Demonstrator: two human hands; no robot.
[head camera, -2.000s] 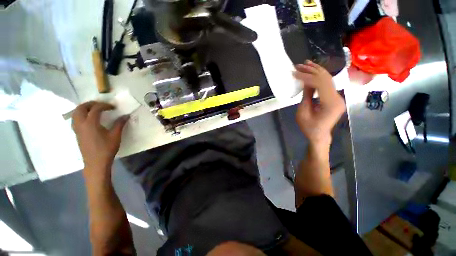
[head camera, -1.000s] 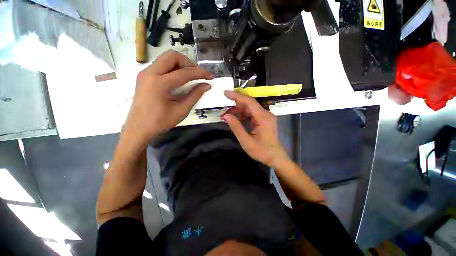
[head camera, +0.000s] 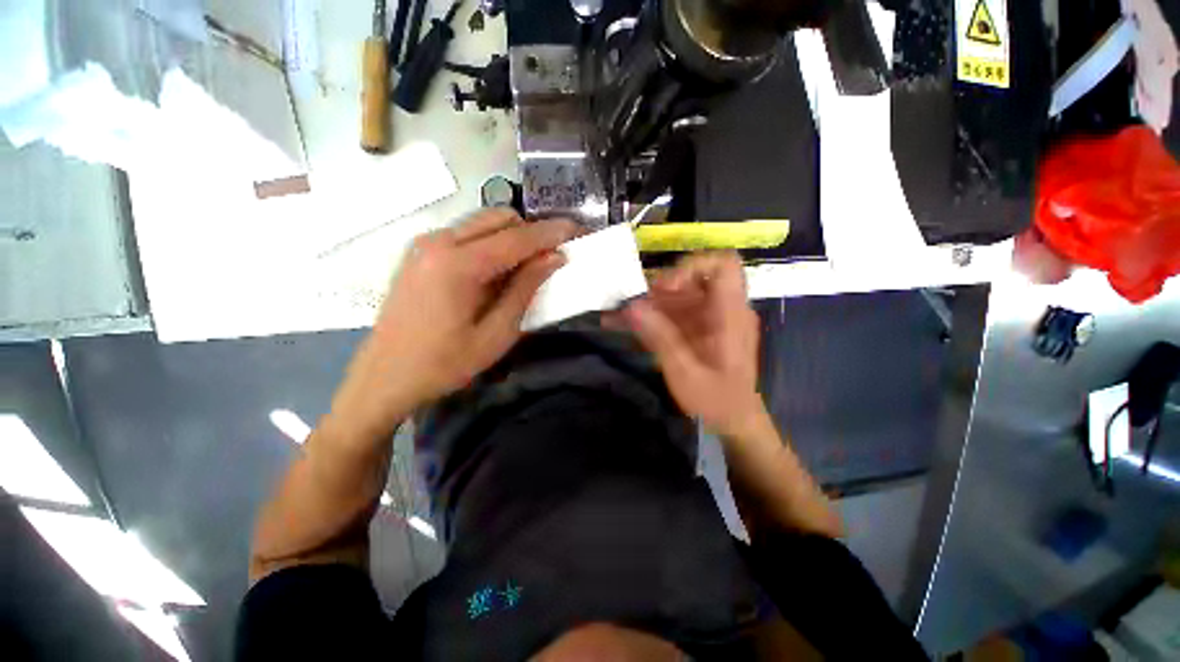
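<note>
A small white panel (head camera: 589, 279) is pinched between the fingers and thumb of my left hand (head camera: 453, 304), in front of the sewing machine's silver plate (head camera: 553, 142). My right hand (head camera: 705, 330) is at the panel's right end, slightly blurred; whether its fingers grip the panel is unclear. The yellow edge strip (head camera: 718, 235) lies just behind my right hand. The machine head (head camera: 712, 39) stands above the black bed. A long white strip (head camera: 861, 168) lies over the bed to the right.
A wooden-handled tool (head camera: 375, 97) and a black-handled screwdriver (head camera: 421, 71) lie left of the machine. White pieces (head camera: 388, 181) lie on the left table. A warning label (head camera: 983, 42) and a red plastic bag (head camera: 1113, 207) are at right.
Both hands have come together from either side to the machine's front. The white panel has since moved slightly right and towards me and is more tilted. A white piece shows on the left table.
</note>
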